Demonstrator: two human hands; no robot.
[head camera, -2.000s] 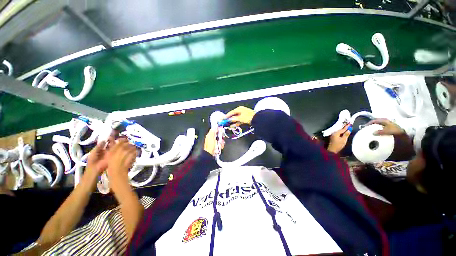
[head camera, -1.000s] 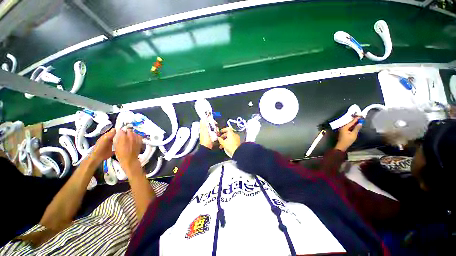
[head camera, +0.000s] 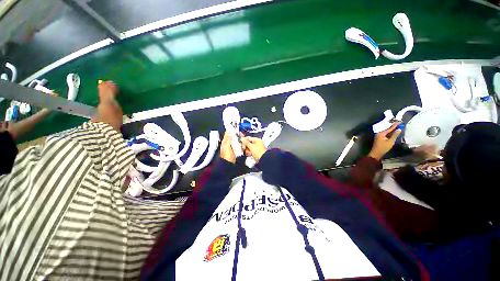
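A glossy white curved device (head camera: 232, 117) lies at the middle of the black bench, one rounded end pointing away from me. My left hand (head camera: 227, 149) holds this end from the left. My right hand (head camera: 253, 148) is at its right side, fingertips on or against it; what they pinch is too small to tell. A blue strip and thin pale wires (head camera: 250, 125) lie just beyond my right hand. Another white rounded end (head camera: 271, 133) shows right of my right hand; its link to the held part is hidden.
A white tape roll (head camera: 305, 110) and a slim white-yellow stick (head camera: 346, 151) lie to the right. Piled white devices (head camera: 200, 149) lie left. Beyond is the green conveyor (head camera: 230, 66) with more devices. People work on both sides; the left one reaches over the belt.
My hands have drawn together on the device, whose far end now points away. The tape roll shows fully. The left neighbour's hand moved onto the belt. The orange-yellow piece seen on the belt is gone.
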